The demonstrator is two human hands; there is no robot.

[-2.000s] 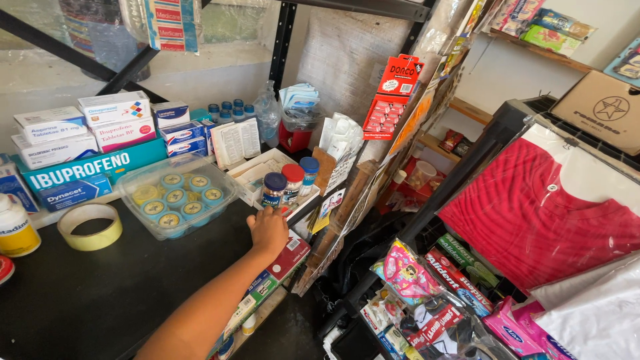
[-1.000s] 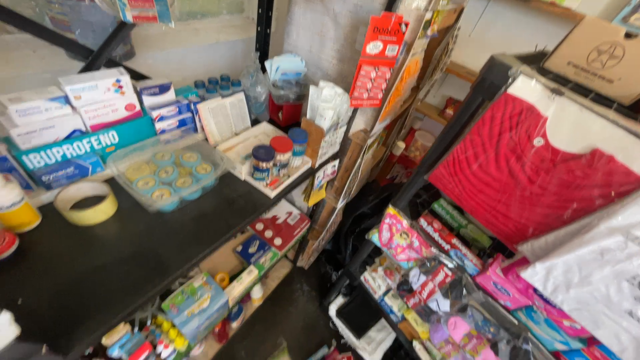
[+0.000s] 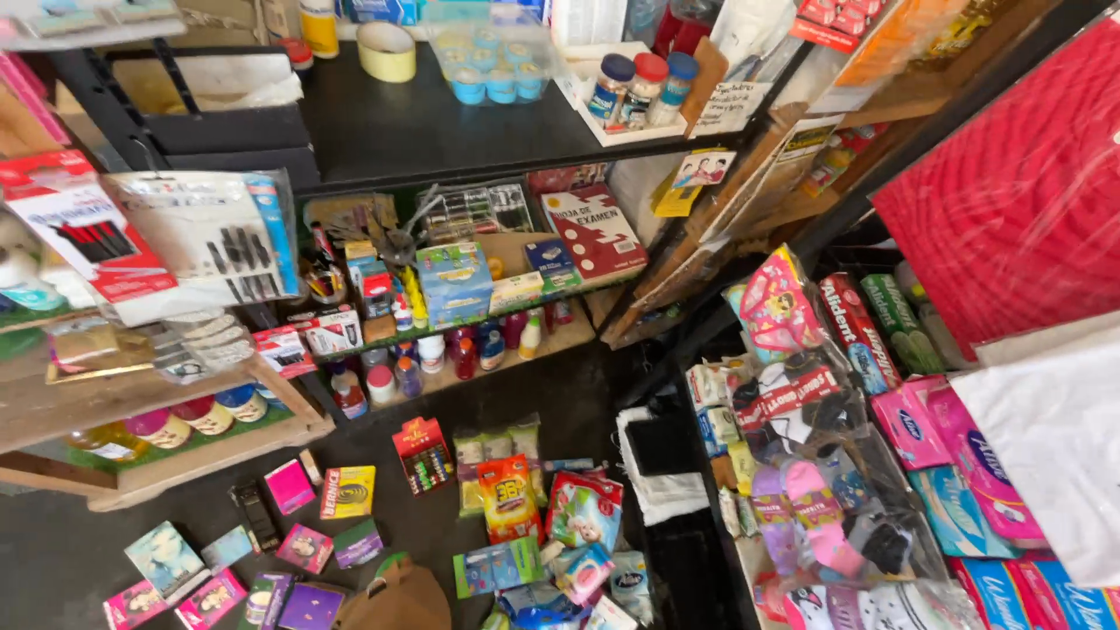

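Observation:
Neither of my hands shows in the head view now. On the black shelf top (image 3: 420,131) stand a roll of tape (image 3: 387,52), a clear plastic box of round blue containers (image 3: 494,66) and a white tray (image 3: 623,136) holding three jars with blue and red lids (image 3: 647,79). Below, a shelf holds a light blue box (image 3: 455,284), a red and white book (image 3: 595,229) and a metal spoon-like utensil (image 3: 400,247). Bottles (image 3: 465,357) line the lowest shelf. On the dark floor lie a yellow mosquito coil box (image 3: 348,492), an orange packet (image 3: 509,499) and a red display box (image 3: 423,455).
A rack of packaged socks (image 3: 801,507), pink packs (image 3: 984,464) and rolled packets (image 3: 857,332) stands on the right, beneath a red garment (image 3: 1015,184). A wooden shelf (image 3: 166,376) with hanging packs of pens (image 3: 87,232) is at the left. A brown rounded object (image 3: 398,599) sits at the bottom edge.
Two seconds ago a hand reached to the jars in the tray; it is out of view now. The view has swung down and left, bringing in the floor.

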